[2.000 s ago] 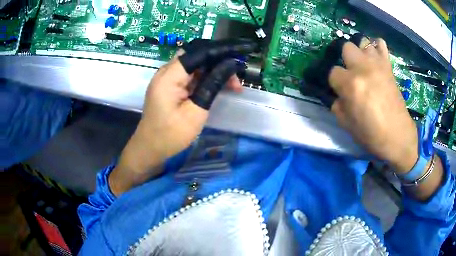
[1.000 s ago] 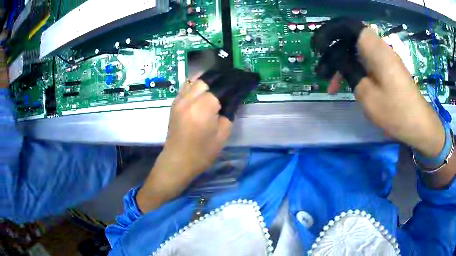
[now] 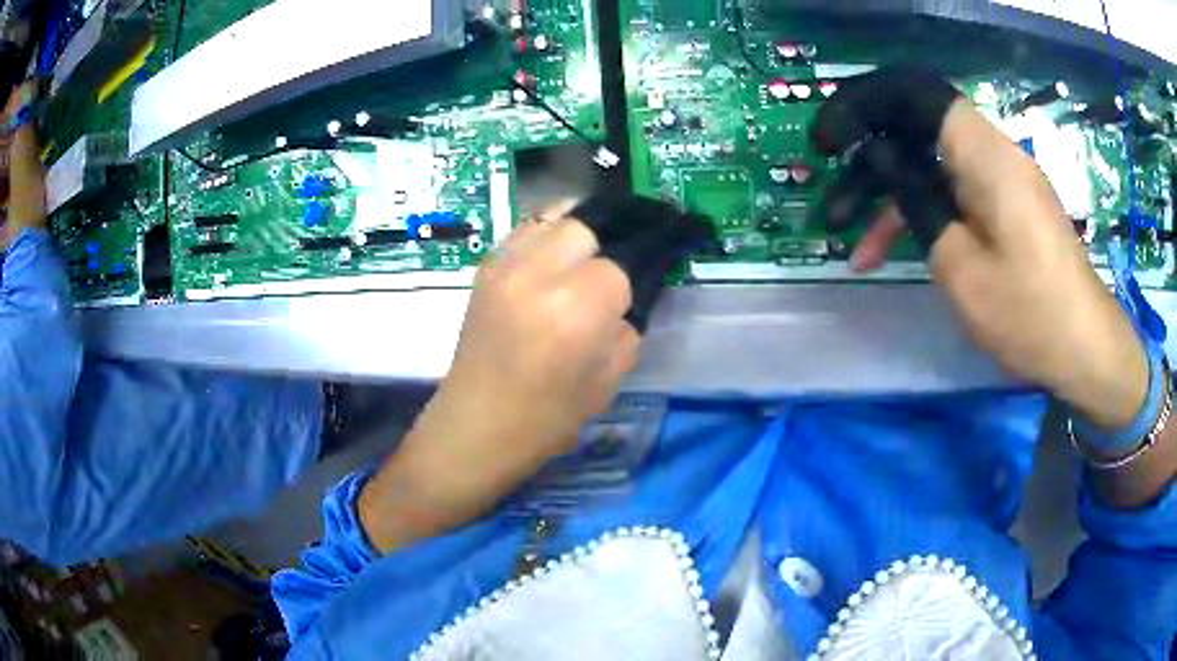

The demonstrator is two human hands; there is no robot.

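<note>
Green circuit boards (image 3: pixel 704 129) lie end to end behind a wide silver rail (image 3: pixel 387 338). My left hand (image 3: pixel 555 316), with black finger coverings, has its fingers bent together at the front edge near the dark gap between two boards. Its fingertips are dark and blurred, so anything in them is hidden. My right hand (image 3: pixel 962 213) is over the right board, black-covered fingers curled and thumb low near the front edge. I cannot tell whether it holds a part. Small red-sided capacitors (image 3: pixel 800 91) stand beside it. A thin black lead with a pale end (image 3: pixel 604 156) lies near the left board's corner.
A long silver-white bar (image 3: pixel 291 71) crosses the left board, with blue components (image 3: pixel 314 200) in front of it. Another worker's blue sleeve (image 3: pixel 155 426) and hand are at the far left. A blue strap (image 3: pixel 1138 403) and bangle circle my right wrist, with a thin cord rising.
The view has swung left, showing more of the long bar and the other worker's arm. My left hand's fingers have bent closer together at the board edge. My right hand remains over the right board.
</note>
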